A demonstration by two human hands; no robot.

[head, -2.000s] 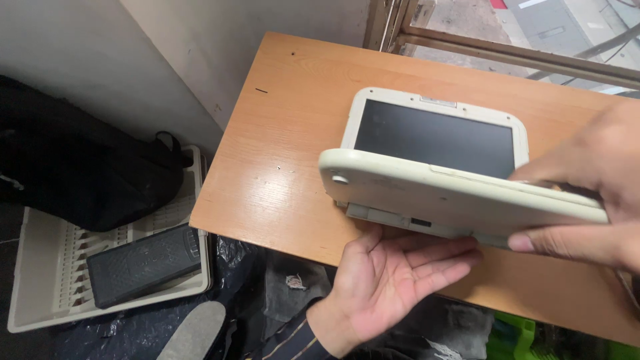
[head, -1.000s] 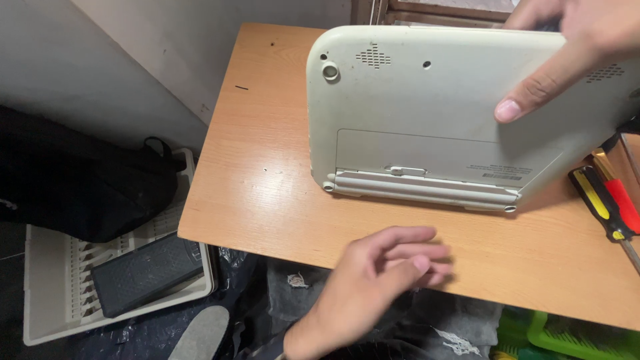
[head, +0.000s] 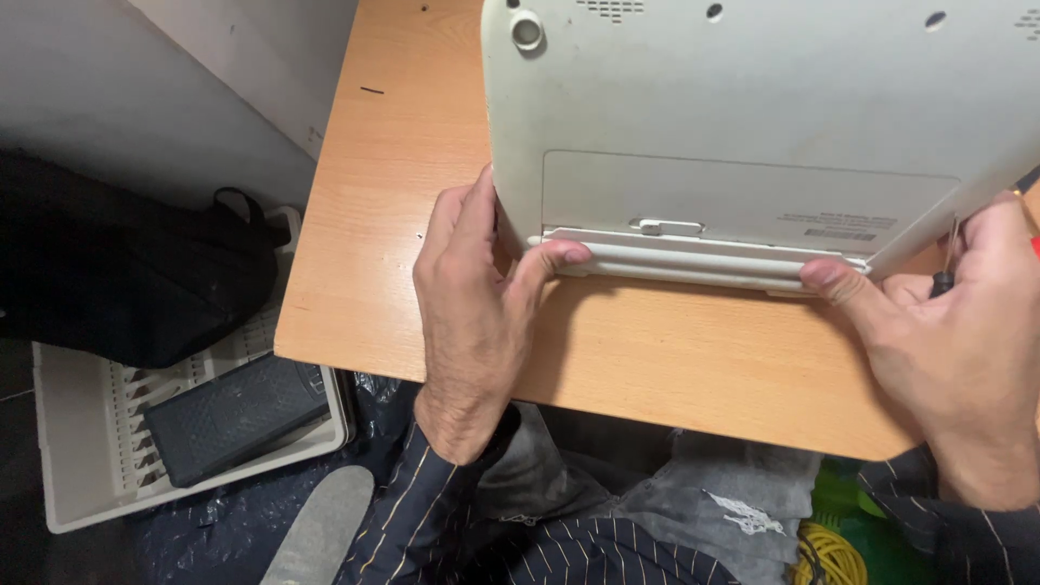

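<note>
A white laptop (head: 731, 106) stands tilted over the wooden table with its underside facing me. Its battery cover panel (head: 699, 195) carries a small latch (head: 668, 227) and printed writing. My left hand (head: 479, 301) grips the lower left corner, thumb on the white hinge strip (head: 691, 262). At the lower right corner, my right hand (head: 951, 333) holds the laptop, its thumb on the same strip. A thin screwdriver (head: 944, 276) with a dark part shows among the right hand's fingers; whether they grip it cannot be told. The screen side is hidden.
The wooden table (head: 390, 244) ends near my lap. On the left a pale plastic crate (head: 73, 447) holds a dark rectangular object (head: 236, 418), with a black bag (head: 122, 268) over it. Coiled yellow cable (head: 833, 556) lies at the lower right, below the table.
The laptop has been turned up so that its underside faces me. My left hand, apart from it a second ago, now holds its lower left corner. My right hand has moved down from the top.
</note>
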